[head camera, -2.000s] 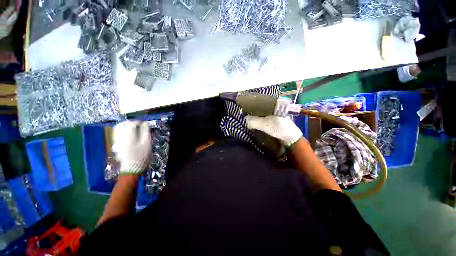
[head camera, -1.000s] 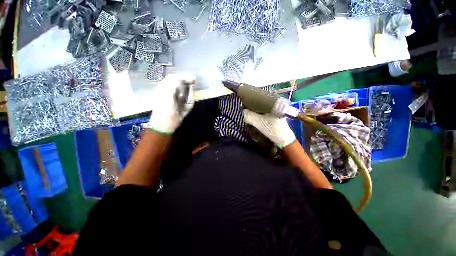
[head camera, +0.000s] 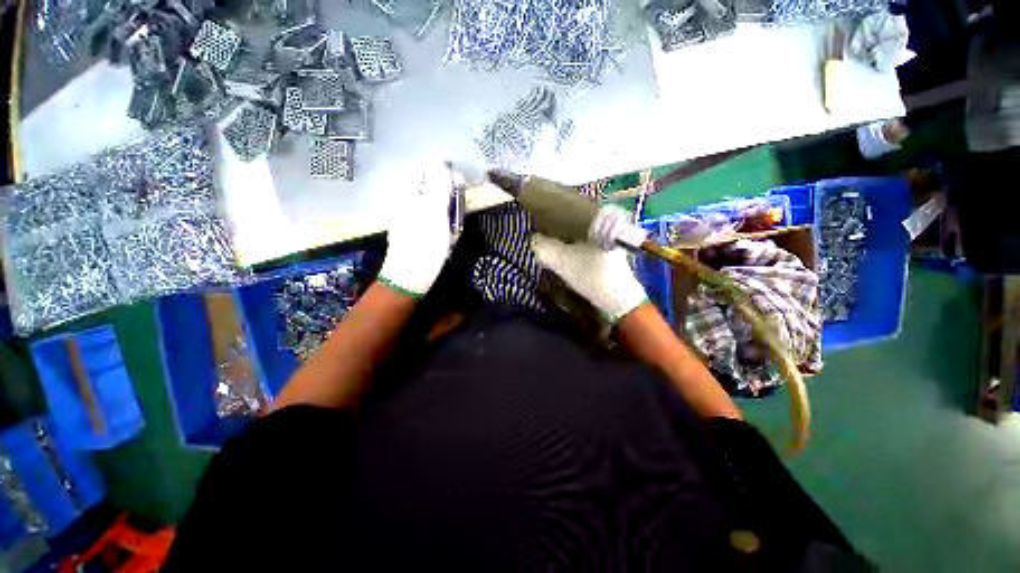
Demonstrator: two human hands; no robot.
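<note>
My left hand (head camera: pixel 419 233), in a white knit glove, holds a small grey metal workpiece (head camera: pixel 457 202) at the bench edge, just left of the tool's tip. Whether tip and workpiece touch I cannot tell. My right hand (head camera: pixel 593 274), also gloved, is closed on the air tool (head camera: pixel 556 209) from below; its fingers are partly hidden. The olive-grey barrel points left, with a dark tapered nose. A yellowish hose (head camera: pixel 733 293) curves from its rear. A striped cloth (head camera: pixel 509 260) lies on the lap under the tool.
The bench (head camera: pixel 392 134) carries perforated metal plates (head camera: pixel 324 90), a large heap of silver pins (head camera: pixel 526 34), a smaller pile (head camera: pixel 520 125) near the tool, and clear bags of hardware (head camera: pixel 123 224). Below are blue bins (head camera: pixel 889 269) and a box with checked cloth (head camera: pixel 755 302).
My left hand has come up from over the lower-left bins to the tool's tip, now with a workpiece in it. My right hand still holds the tool. The view has shifted slightly.
</note>
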